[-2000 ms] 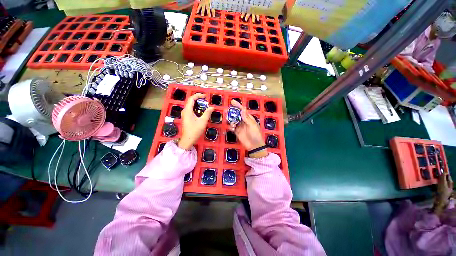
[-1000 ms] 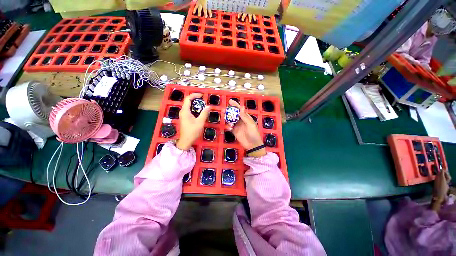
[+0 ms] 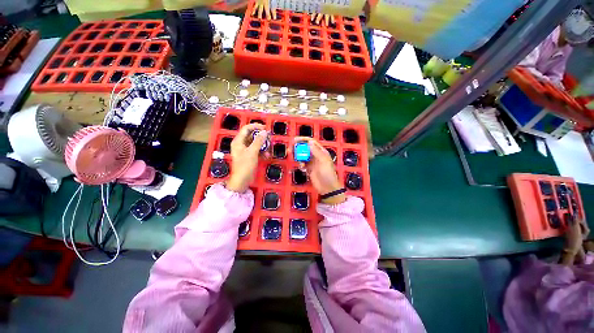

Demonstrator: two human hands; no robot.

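Observation:
My left hand [image 3: 245, 158] holds a smartwatch unit [image 3: 262, 141] between finger and thumb; its face is partly covered by my fingers. My right hand [image 3: 320, 170] holds another smartwatch unit [image 3: 302, 152] with its screen lit bright blue, facing up. Both hands are over the upper half of the red-orange working tray [image 3: 254, 242]. Many of its pockets hold dark square watch units. The pockets under my hands are hidden.
A thick red-orange tray block [image 3: 301, 73] stands behind, another person's hands on its far edge. White-headed cables [image 3: 284, 103], a black hub [image 3: 151, 130], a pink fan [image 3: 99, 155] and a white fan [image 3: 40, 133] are left and behind. A grey post [image 3: 449, 94] slants at right.
The right-hand unit's screen has turned from a dark, patterned face to plain bright blue. My left fingers now cover more of the left unit. The hands stay in nearly the same place.

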